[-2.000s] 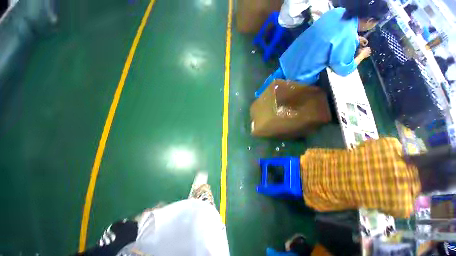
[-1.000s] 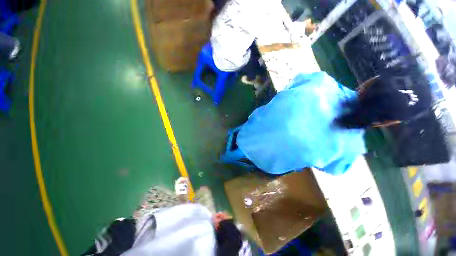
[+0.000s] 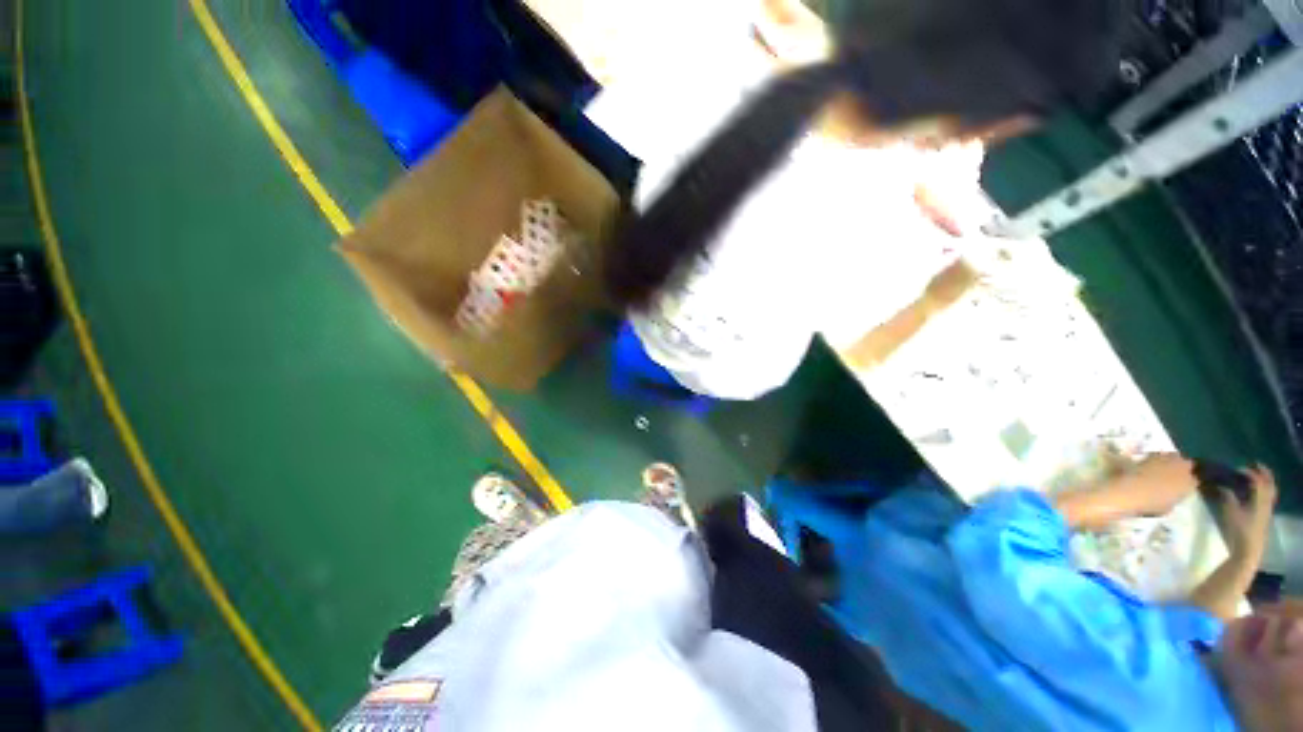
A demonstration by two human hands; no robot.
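Observation:
Neither of my hands is in view. My light grey top and dark sleeves show at the bottom, with my two shoes just ahead on the green floor. The nearest thing in front is an open brown carton (image 3: pixel 429 186), standing over the yellow line. White pieces with red marks (image 3: pixel 510 268) lie inside it; I cannot tell what they are.
A seated person in white (image 3: pixel 743 286) is beside the long pale bench (image 3: pixel 986 386), which bears small scattered parts. A person in blue (image 3: pixel 986 586) at lower right holds something dark. Blue stools (image 3: pixel 93 636) stand at left. A metal rail (image 3: pixel 1172 143) crosses upper right.
I have moved forward along the aisle. The person in blue has shifted to the lower right of view. The person in white is now close, and the open carton with white pieces has come into view.

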